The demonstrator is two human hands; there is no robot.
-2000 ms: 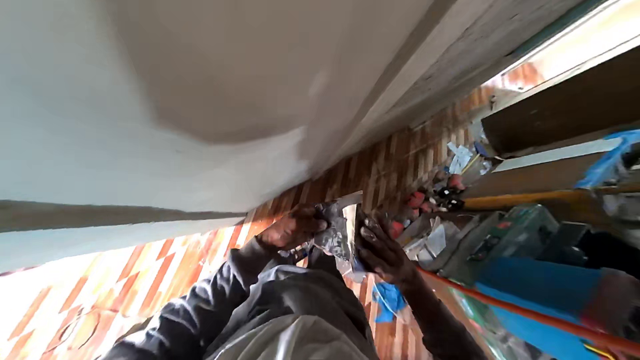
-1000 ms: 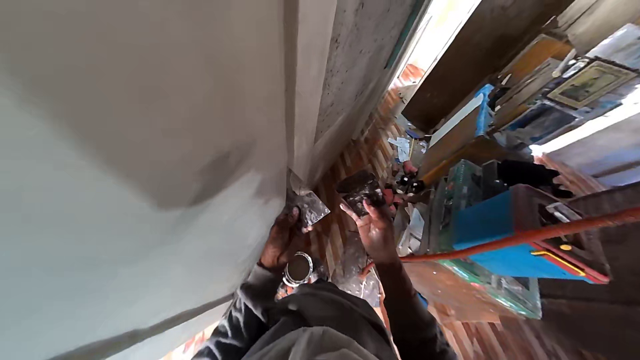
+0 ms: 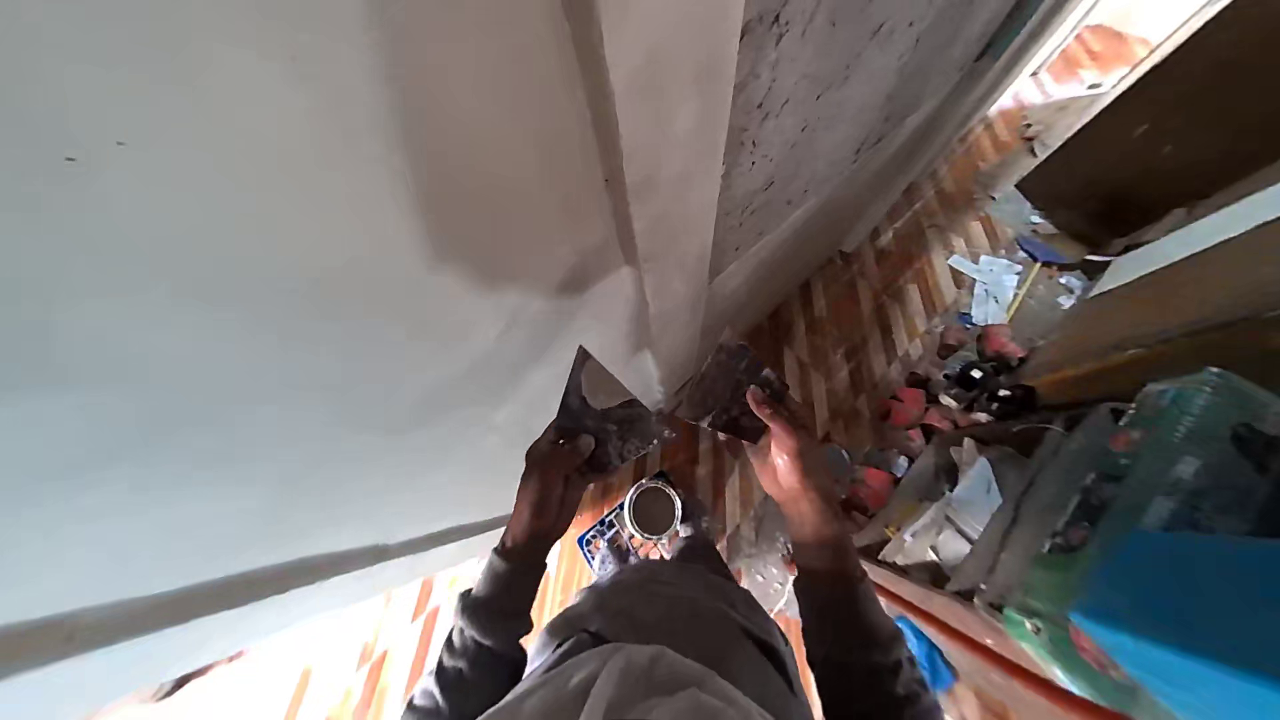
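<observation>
My left hand (image 3: 552,478) grips a flat metal scraper blade (image 3: 610,420), smeared with dark residue, close to the pale wall (image 3: 300,330). In my right hand (image 3: 785,455) is a second flat scraper blade (image 3: 728,390), also stained, with my thumb on its face. The two blades face each other with their near corners close together; whether they touch is unclear. Below them, near my body, stands an open round can (image 3: 654,510) with greyish contents, beside a blue patterned item (image 3: 600,540).
Along the right lie red objects (image 3: 905,408), paper scraps (image 3: 990,285), a box of white pieces (image 3: 950,520), a green translucent container (image 3: 1180,450) and a blue box (image 3: 1190,610). An orange-red rail or hose (image 3: 990,640) runs at lower right. The wall corner rises ahead.
One second ago my hands were farther apart, the left against the wall's lower edge; now the blades are close together. The view has swung between frames.
</observation>
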